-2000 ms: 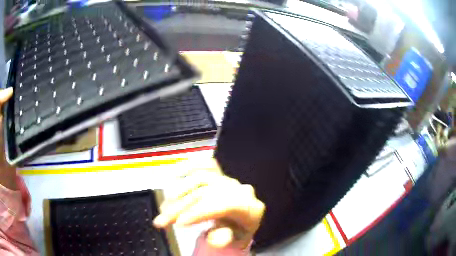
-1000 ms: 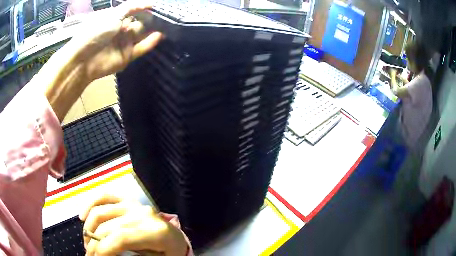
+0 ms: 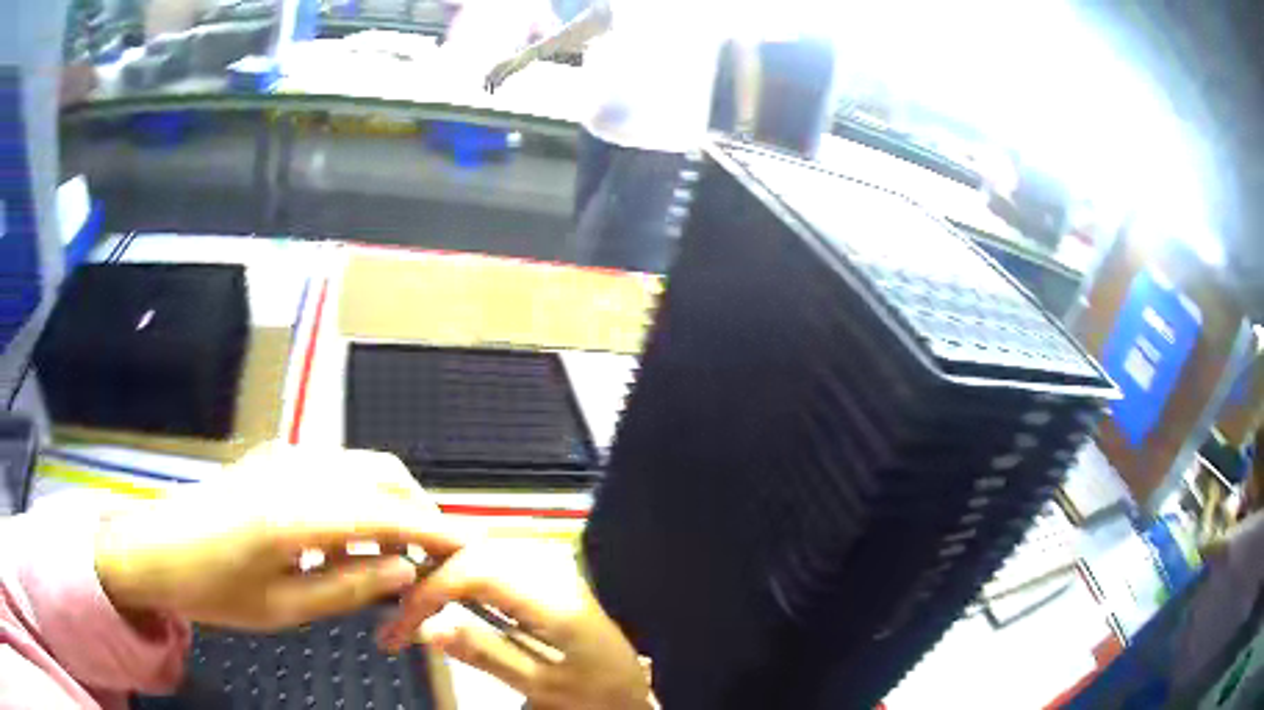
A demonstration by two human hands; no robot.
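Note:
A black tray (image 3: 312, 673) with rows of small light dots lies in front of me at the bottom edge, partly hidden by my hands. My left hand (image 3: 277, 541) is above it, fingers pointing right; whether it holds anything is unclear. My right hand (image 3: 534, 624) meets its fingertips and has a thin stick (image 3: 513, 631) between its fingers. A tall stack of black trays (image 3: 776, 458) stands close at the right, with a light-reflecting top tray (image 3: 929, 278).
A low black tray pile (image 3: 464, 416) sits at centre inside red tape, before a cardboard pad (image 3: 485, 302). Another black stack (image 3: 146, 347) stands on cardboard at far left. A person (image 3: 645, 83) stands beyond the bench. A blue folder (image 3: 1151, 354) hangs at right.
My left hand has left the top of the tall stack and come down beside my right hand over the front tray. The view has swung left.

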